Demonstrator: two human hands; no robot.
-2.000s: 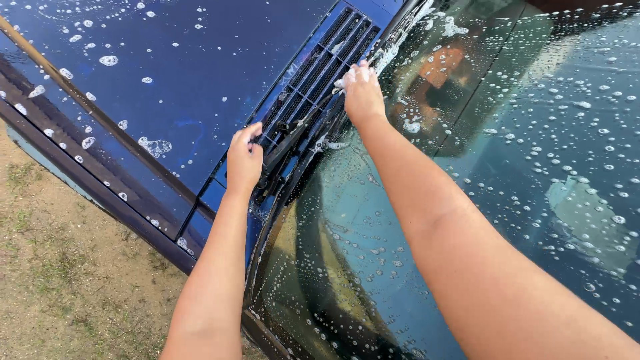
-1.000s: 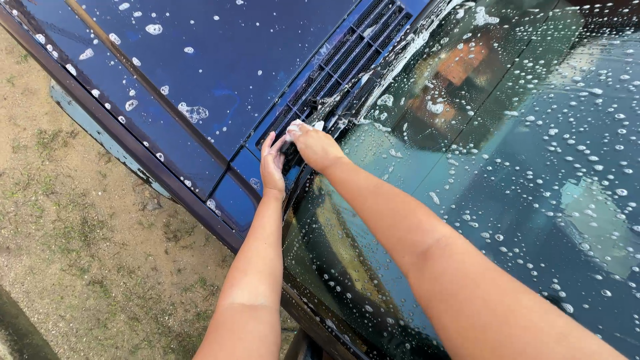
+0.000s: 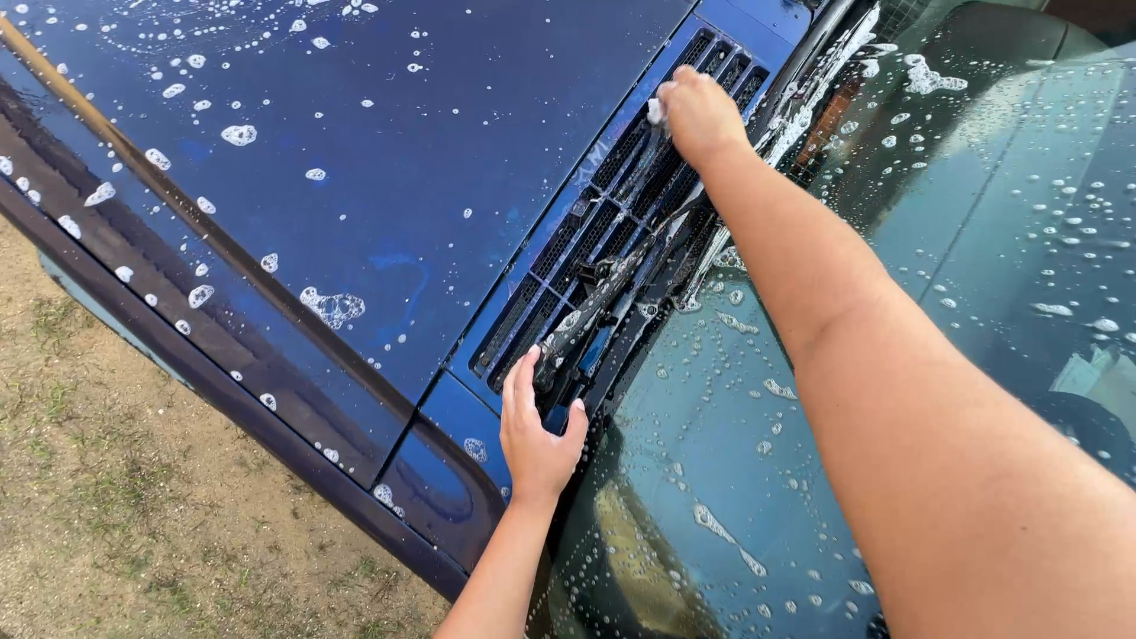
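My left hand (image 3: 540, 435) is at the lower end of the soapy black wiper arm (image 3: 603, 297), its fingers and thumb spread around the arm's base. Farther up, my right hand (image 3: 697, 115) is curled over the slatted cowl grille (image 3: 612, 217), with a bit of white, foamy material showing at its fingertips. Whether that is a cloth, a sponge or just suds I cannot tell. The wiper arm lies along the grille beside the wet windshield (image 3: 710, 399). Foam streaks run down the windshield's edge next to the black seal.
Left of the grille spreads the blue car hood (image 3: 382, 160), dotted with suds. The fender edge (image 3: 293, 470) runs diagonally at lower left, above sandy ground (image 3: 160, 515) with sparse grass. Soapy drops cover the glass at right.
My hands were close together at the wiper base a second ago. Since then my right hand has moved up along the grille, while my left hand has stayed near the base, its fingers spread.
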